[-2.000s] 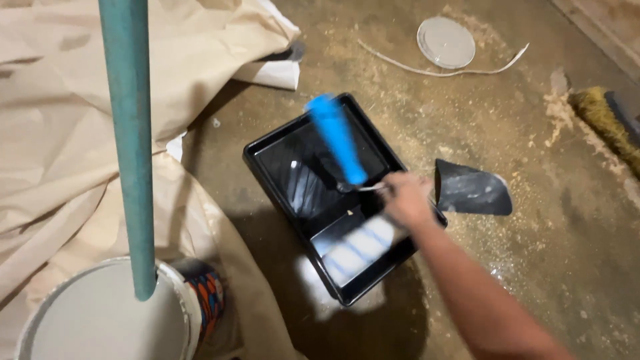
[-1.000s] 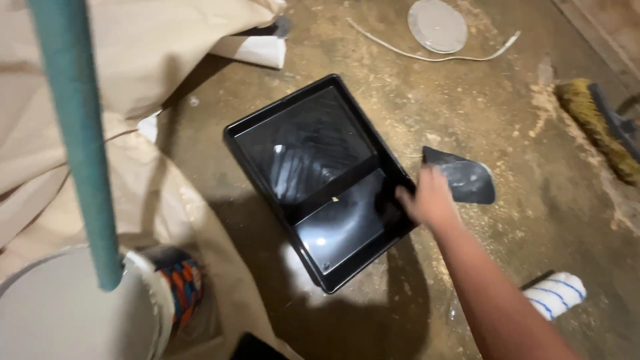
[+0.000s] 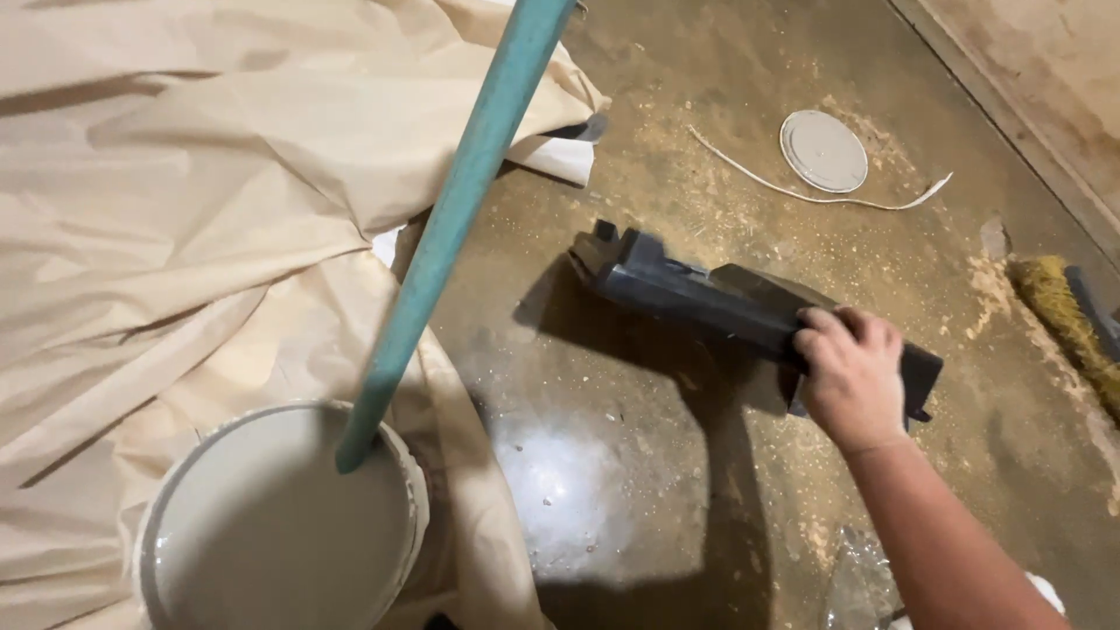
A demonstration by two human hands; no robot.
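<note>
My right hand [image 3: 853, 372] grips the edge of a black plastic paint tray [image 3: 700, 302], which is tipped up on its side above the concrete floor, its underside partly in view. My left hand is out of the picture. At the lower left stands a bucket of light grey paint [image 3: 280, 525], and a teal pole [image 3: 455, 219] slants down into it. Part of a white roller cover [image 3: 1046, 593] shows behind my forearm at the bottom right, beside some clear plastic wrapping [image 3: 862, 577].
A beige drop cloth [image 3: 175, 219] spreads over the left side, around the bucket. Farther off on the floor lie a round lid [image 3: 823, 150] and a thin white strip [image 3: 814, 199]. A bristled broom head [image 3: 1063, 315] rests at the right, near the wall base [image 3: 1006, 114].
The tray lay flat on the floor before; now my right hand holds it tipped up. The blue-handled roller frame seen in my hand at first is out of sight.
</note>
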